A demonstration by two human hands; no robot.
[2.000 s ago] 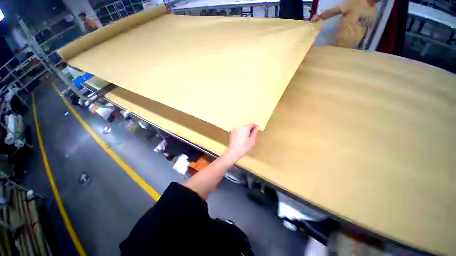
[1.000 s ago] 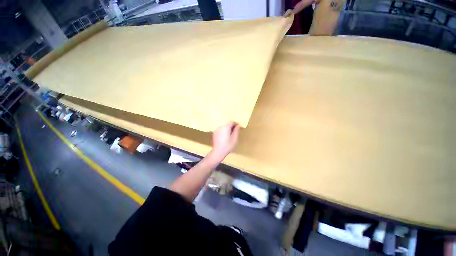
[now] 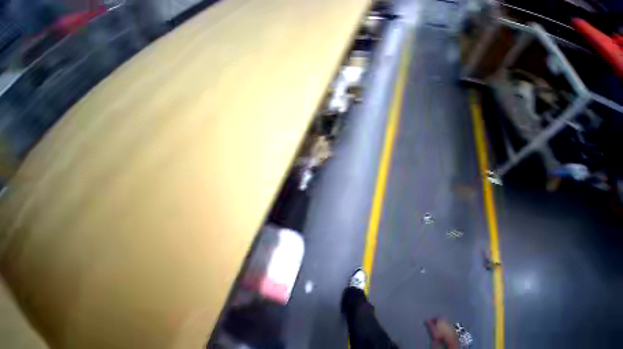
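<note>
Tan fabric covers the long table at the left, with soft ripples. Another piece of tan cloth shows at the bottom left corner, its edge lying across the view. My left hand is out of the picture. My right hand is small, blurred and cut off by the bottom edge, low over the floor to the right of my leg. No cloth shows at it, and its fingers are too blurred to read.
Mixed goods, among them a white and pink one, lie under the table's edge. A grey floor aisle runs between yellow lines. A metal-framed cart holding scraps stands at the right. Small scraps lie on the floor.
The view has swung right, along the table and aisle. The hand gripping the ply's corner, the roll and the other person have left the picture. My right hand has come in at the bottom.
</note>
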